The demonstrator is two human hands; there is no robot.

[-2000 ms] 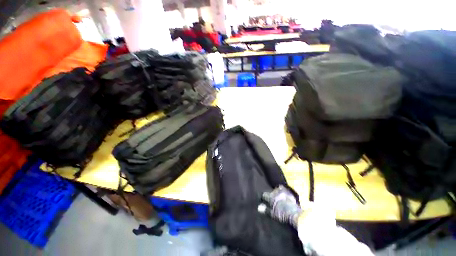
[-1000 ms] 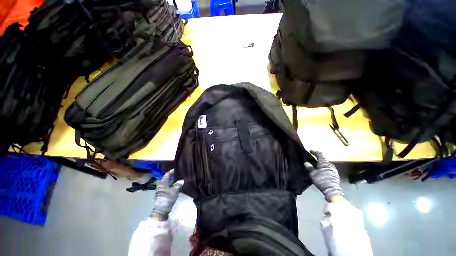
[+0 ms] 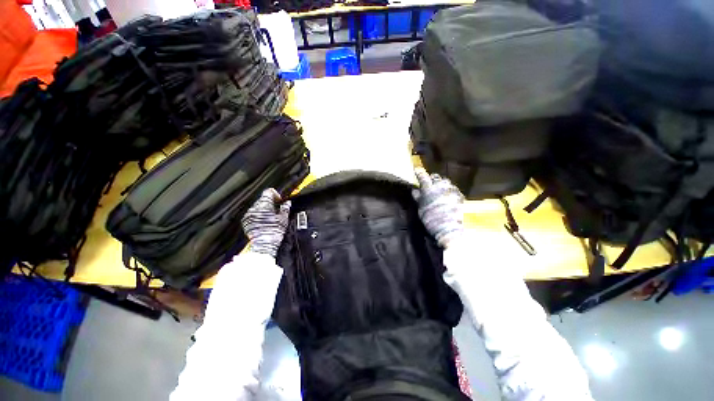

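Observation:
A backpack [image 3: 360, 266] lies gaping open in front of me, its black lining facing up and its lower part hanging over the table's front edge. A small white tag shows at the lining's upper left. The olive rim arches across the top. My left hand [image 3: 267, 222], in a striped grey-and-white glove, grips the bag's upper left edge. My right hand [image 3: 438, 205], gloved the same, is at the upper right edge and grips it. The fingertips are partly hidden by the rim.
A flat bag stack [image 3: 211, 188] lies close on the left, with more stacks behind it. A fuller bag stack [image 3: 509, 86] stands on the right of the yellow table [image 3: 352, 125], straps dangling. A blue crate [image 3: 35, 333] is at lower left. A blue stool [image 3: 342, 61] stands beyond the table.
Both hands have moved from the bag's lower sides up to its upper corners. The open bag lies lower in view, its top rim pulled wider and flatter.

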